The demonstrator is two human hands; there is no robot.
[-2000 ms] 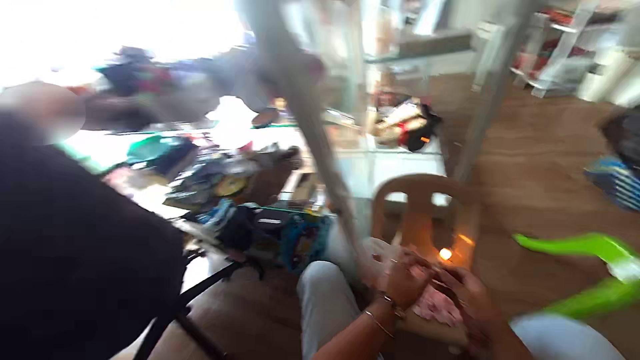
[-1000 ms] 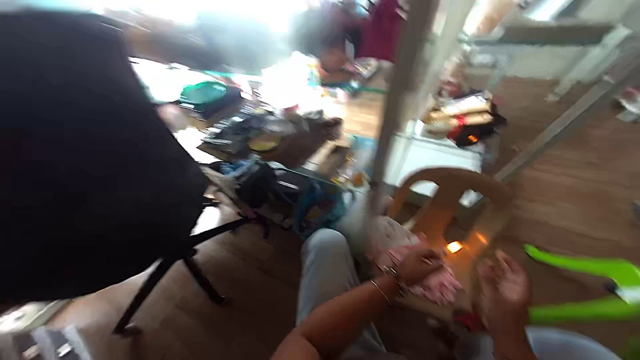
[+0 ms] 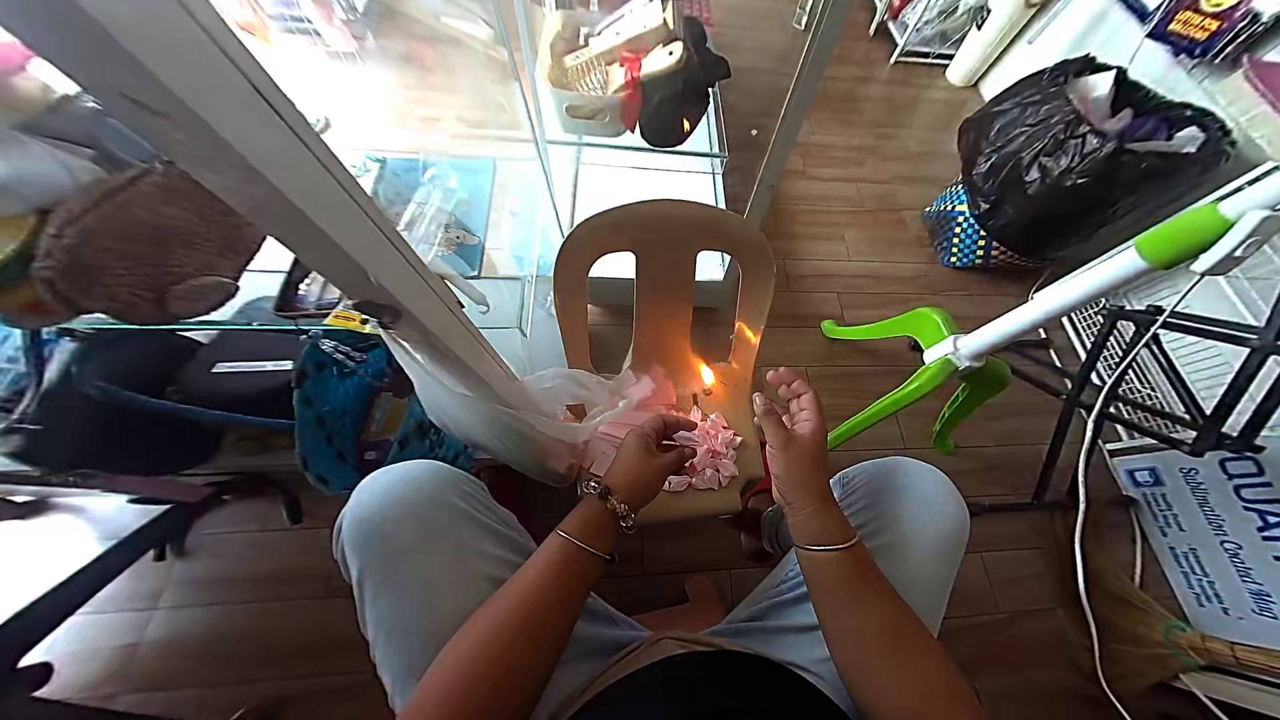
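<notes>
Between my knees a small tan plastic chair (image 3: 665,235) bears a pile of folded pink ribbon pieces (image 3: 712,452) on its seat. Flat pink ribbon strips (image 3: 612,440) lie left of the pile, partly by a clear plastic bag (image 3: 520,420). A small flame (image 3: 707,376) burns just behind the pile; what it burns on is hard to make out. My left hand (image 3: 652,455) is at the pile's left edge, thumb and fingertips close together; whether a piece is between them cannot be told. My right hand (image 3: 795,430) is raised right of the pile, fingers apart, holding nothing visible.
A glass display case with a metal frame post (image 3: 330,210) stands at the left and behind the chair. A white stand with green feet (image 3: 900,400) is to the right. Beyond it are a black garbage bag (image 3: 1080,160) in a woven basket and a black metal rack (image 3: 1180,370).
My right hand, low beside the chair a second ago, is now raised with its palm showing. My left hand is at the folded ribbon pile. The view has swung to the right.
</notes>
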